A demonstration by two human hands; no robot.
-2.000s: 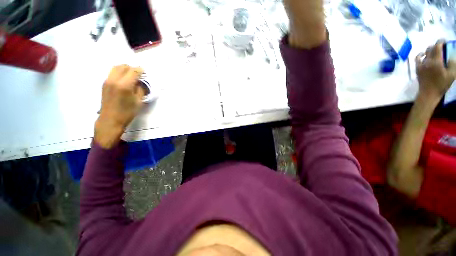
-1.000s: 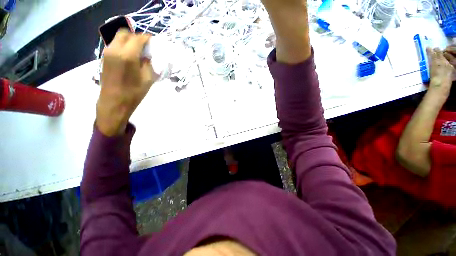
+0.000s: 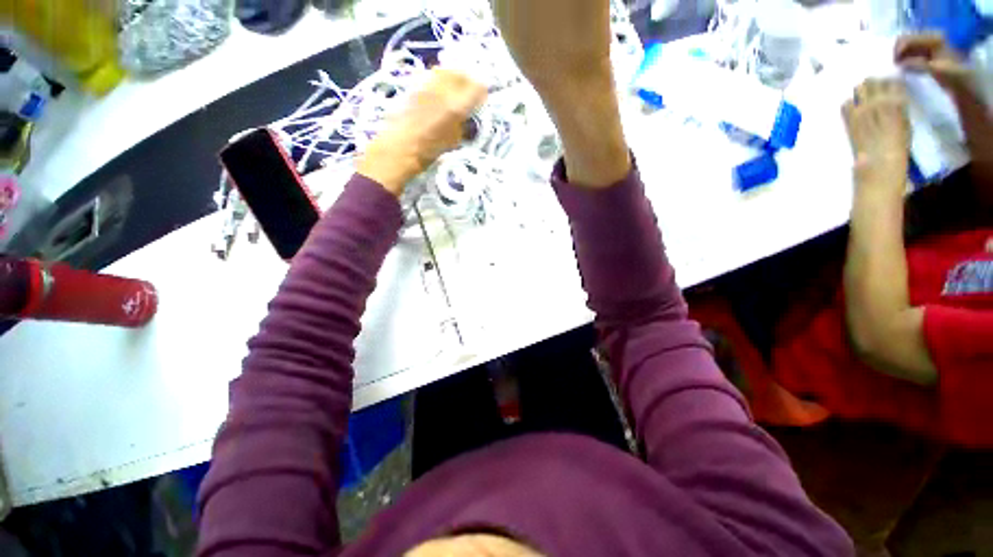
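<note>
A tangled heap of thin white cables (image 3: 468, 185) lies on the white table in front of me, some in round coils. My left hand (image 3: 430, 118) is over the left part of the heap with its fingers curled; its fingertips are blurred and I cannot tell whether it holds a cable. My right hand (image 3: 558, 38) reaches to the far side of the heap and is cut off by the top edge, so its fingers are hidden. A smartphone in a red case (image 3: 272, 196) lies left of the heap, beside loose metal plug ends (image 3: 231, 223).
A red flask (image 3: 87, 296) lies at the left. A blue-and-white packet (image 3: 708, 98) and a small blue block (image 3: 755, 171) are right of my right arm. A neighbour in red (image 3: 958, 326) handles a white item at the right. A clear bag (image 3: 174, 38) is at the back left.
My left hand has moved right and forward from the phone onto the cable heap; the white item seen in it earlier is no longer visible. The view has shifted. The neighbour's hands have moved.
</note>
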